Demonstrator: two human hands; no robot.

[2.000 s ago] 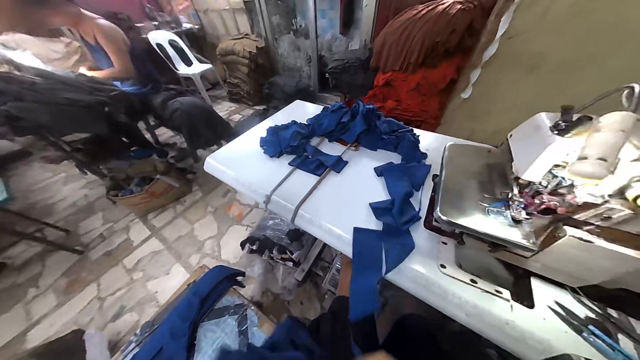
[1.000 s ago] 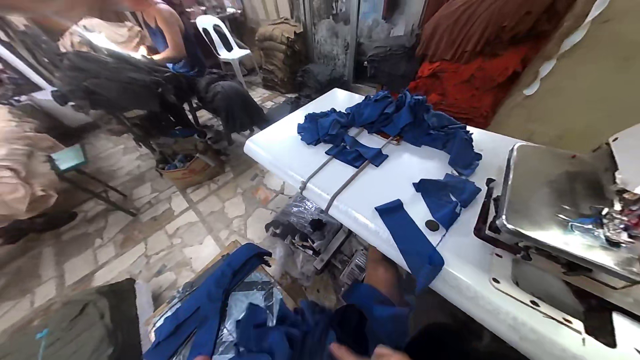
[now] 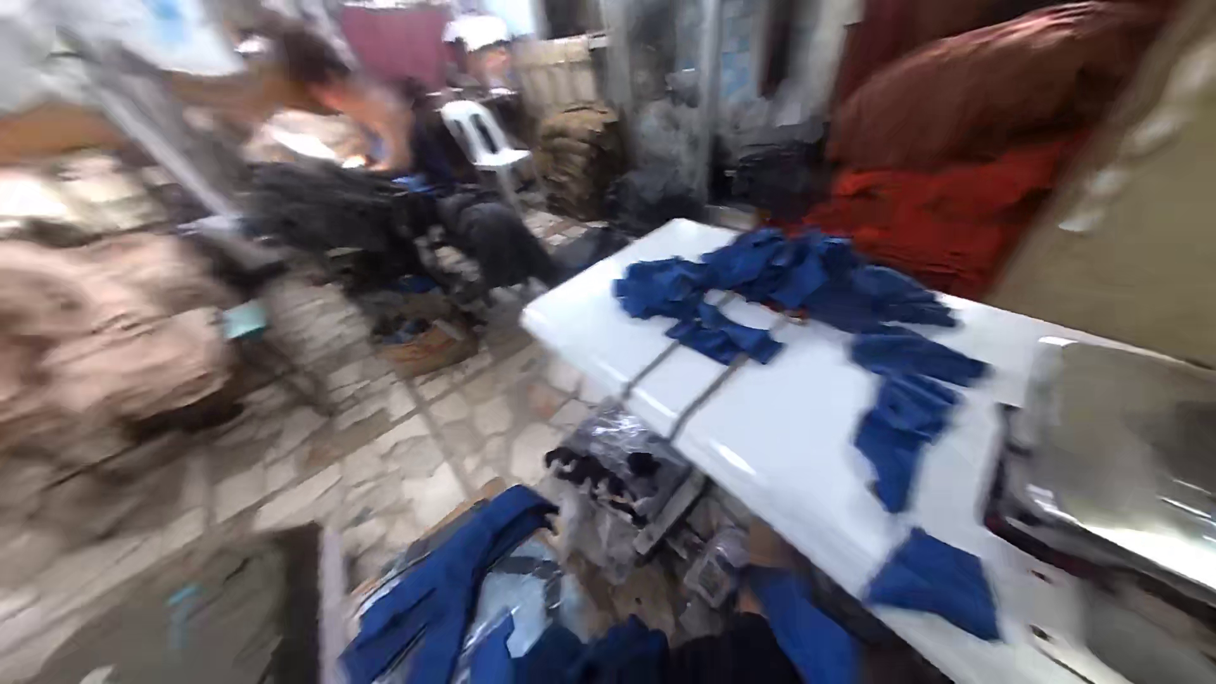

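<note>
Blue fabric pieces point(image 3: 807, 275) lie bunched across the far part of a white sewing table point(image 3: 760, 418). More blue pieces point(image 3: 907, 418) trail down its right side, and a separate blue piece point(image 3: 936, 584) rests near the front edge. Below the table, a blue cloth point(image 3: 803, 627) is beside a blurred patch of bare skin; whether that is a hand or a leg, I cannot tell. Long blue cut pieces point(image 3: 446, 579) drape over a plastic-covered pile at the bottom. Neither my left hand nor my right hand can be made out clearly.
At right stands a sewing machine's metal plate point(image 3: 1130, 446). Plastic bags point(image 3: 617, 456) sit below the table edge. A person point(image 3: 370, 114) works at back left, near a white plastic chair point(image 3: 480, 138). Red cloth point(image 3: 940, 218) is heaped behind the table; pale cloth point(image 3: 104, 323) is at left.
The view has swung left. Fingertips visible at the bottom one second ago are out of sight. The near blue strip that ran off the table edge no longer lies there as before.
</note>
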